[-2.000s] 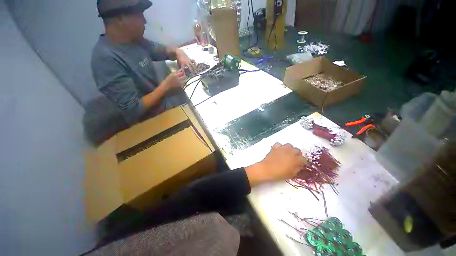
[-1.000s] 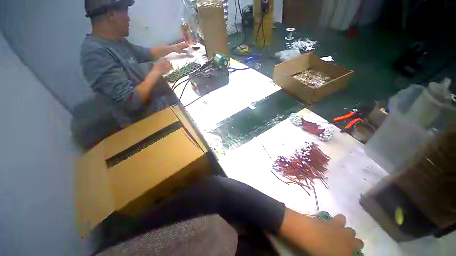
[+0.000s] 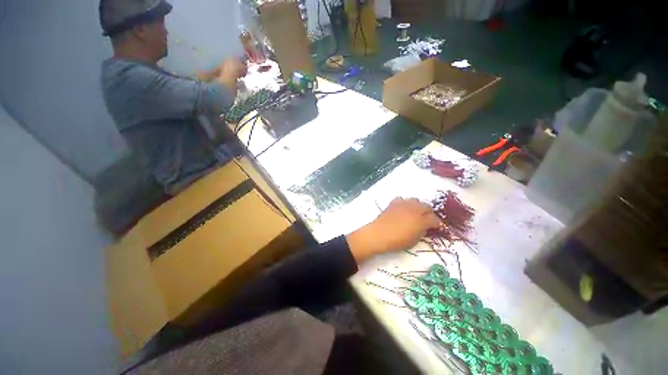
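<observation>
My left hand (image 3: 395,228) rests on the near left side of the loose pile of dark red lead wires (image 3: 455,220), its fingertips among the wires. Whether it grips a wire is hidden. The panel of round green circuit boards (image 3: 476,322) lies nearer to me, running down to the bottom edge, with thin dark leads sticking out from its left side. A tighter bundle of red wires with white ends (image 3: 447,171) lies beyond the pile. My right hand is not in view; a small dark tip shows at the bottom right, too little to name.
A large carton (image 3: 212,242) stands left of the bench. A brown box (image 3: 622,242) and translucent containers (image 3: 571,172) stand at right. Orange-handled pliers (image 3: 499,149) lie beyond the wires. An open cardboard box (image 3: 439,95) is farther back. Another person (image 3: 157,110) sits at the neighbouring bench.
My left hand has moved from over the green panel back to the wire pile. More of the panel now shows. The camera view has shifted. The other person's hands have moved.
</observation>
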